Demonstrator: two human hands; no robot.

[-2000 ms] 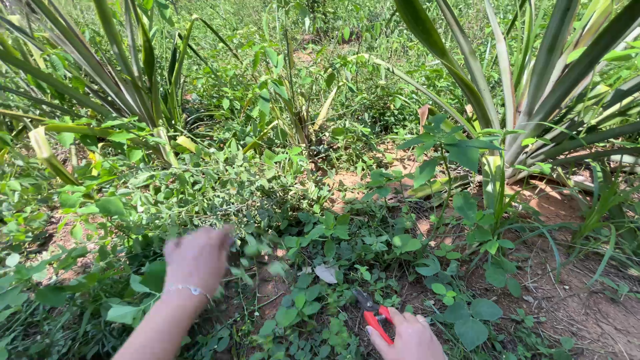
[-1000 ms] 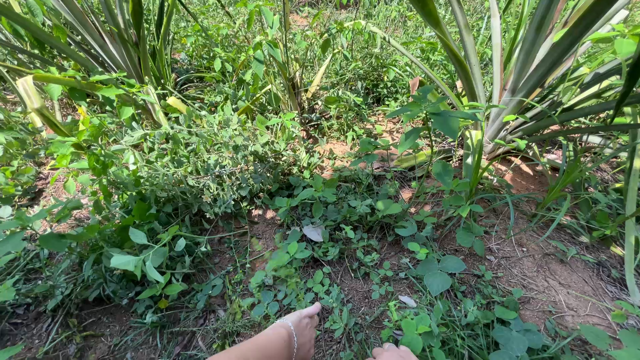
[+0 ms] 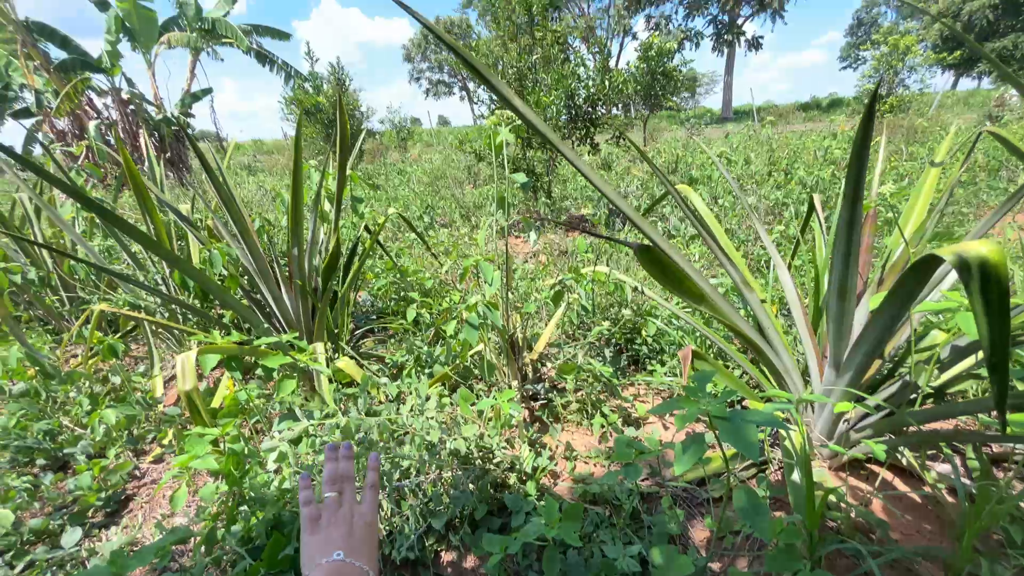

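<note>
My left hand is raised at the bottom, left of the middle, palm away from me, its fingers apart and holding nothing. It has a ring on one finger and a thin bracelet at the wrist. Beyond its fingertips grow low leafy weeds. Farther back on the left stands a spiky, long-leaved plant, and a larger one rises on the right with bent, yellow-tipped leaves. My right hand is out of view, and so are the red-handled pruning shears.
Reddish bare soil shows under the right plant. One long leaf slants high across the middle. A thin upright stem stands between the two spiky plants. Banana plants and several trees are in the background.
The view has tilted up to the horizon. The right hand, seen on red-handled shears in the earliest frame, has left view. The left hand, only partly visible a second ago, now shows spread fingers.
</note>
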